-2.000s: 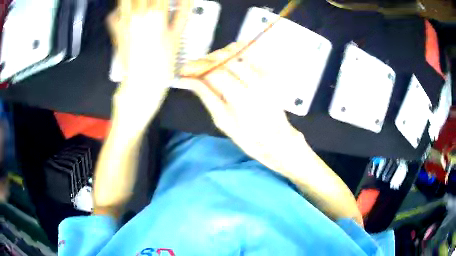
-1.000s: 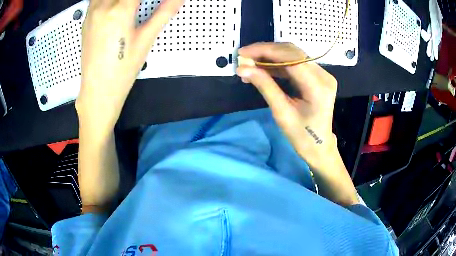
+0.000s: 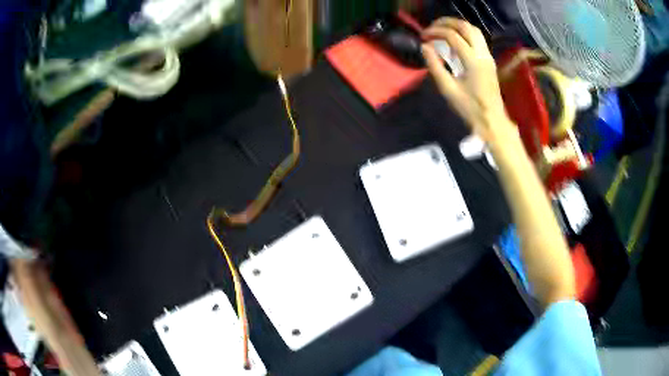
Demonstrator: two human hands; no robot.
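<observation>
My right hand (image 3: 466, 73) is at the upper right, beside a black rounded object, seemingly a mouse (image 3: 400, 42), on a red pad (image 3: 370, 70). A small pale thing shows between thumb and fingers; blur hides whether it is held. A blurred forearm (image 3: 51, 316) crosses the lower left edge; its hand is not clear. White units lie on the black mat: one at right (image 3: 417, 202), one in the middle (image 3: 306, 283) and one lower left (image 3: 202, 334). A yellow-orange cable (image 3: 233, 272) runs over the mat, its lower end on the lower-left unit.
A red tape dispenser (image 3: 524, 103) stands right of my forearm. A fan (image 3: 587, 33) is at the top right. Pale coiled cable (image 3: 147, 73) lies at the upper left. A brown block-like object (image 3: 279, 37) is at the top. Another white unit (image 3: 132, 361) is cut off at the bottom.
The view has swung to the right and rearward. My right hand has let go of the cable connector and moved to the red pad. My left hand is no longer clearly visible on the units.
</observation>
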